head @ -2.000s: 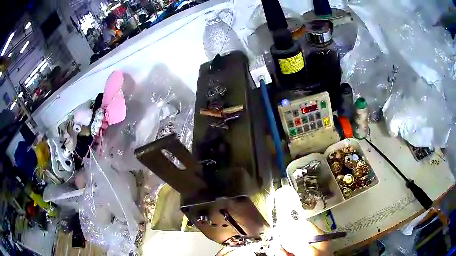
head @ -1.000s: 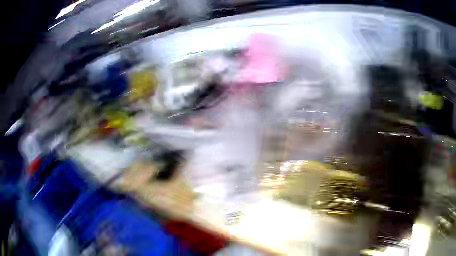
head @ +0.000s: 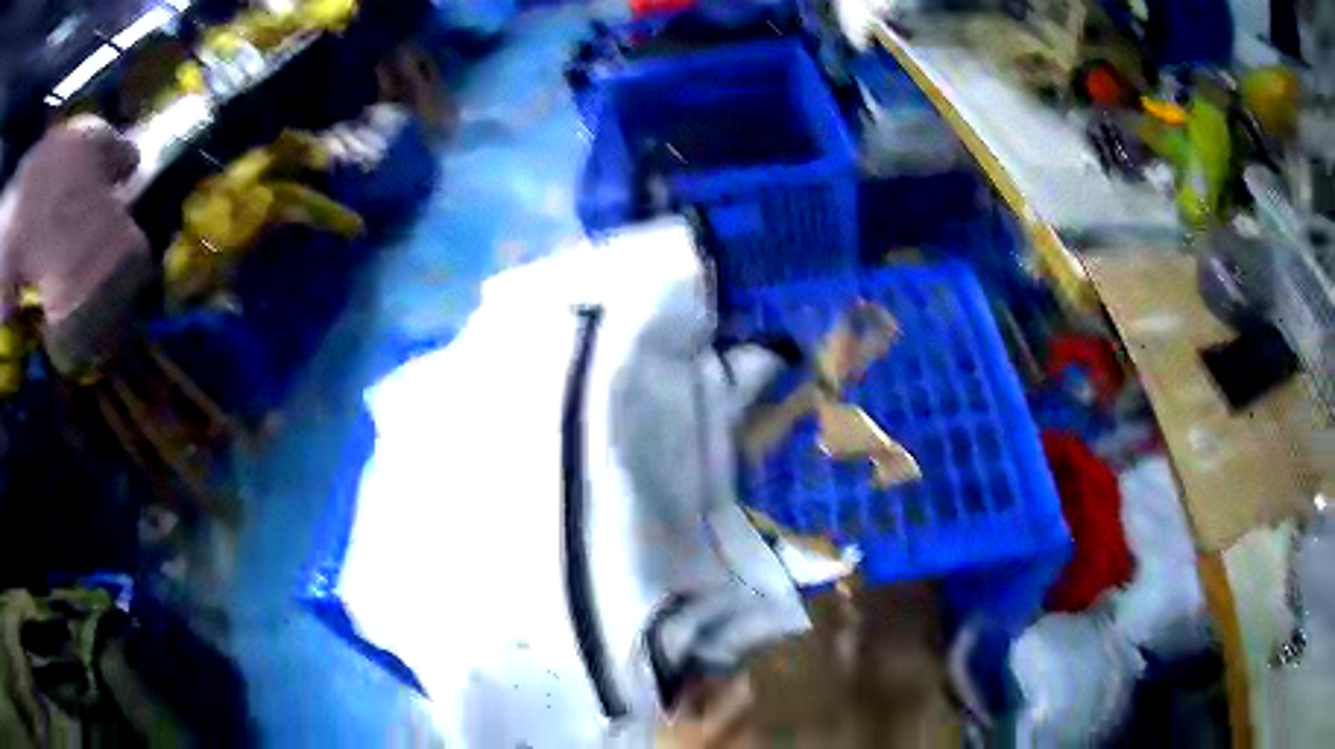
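Note:
A white garment piece [head: 498,498] with a long black stripe lies over a blue crate at centre left. Its right part is greyish and folded, with dark cloth at the lower right edge. A blurred skin-toned patch, apparently my left hand [head: 713,717], shows at the bottom edge beside the garment's lower corner. It is cut off and its grip cannot be made out. My right hand is not visible.
An open blue crate [head: 718,139] stands behind. An upturned or slatted blue crate [head: 908,424] with tan scraps [head: 864,439] is at right. The table edge [head: 1025,220] runs along the right; red cloth [head: 1083,520] lies below. A person [head: 73,242] is at far left.
The view has swung left and down, from the machine and button trays to the floor, crates and white garment. My hand at the machine's front end is no longer seen there.

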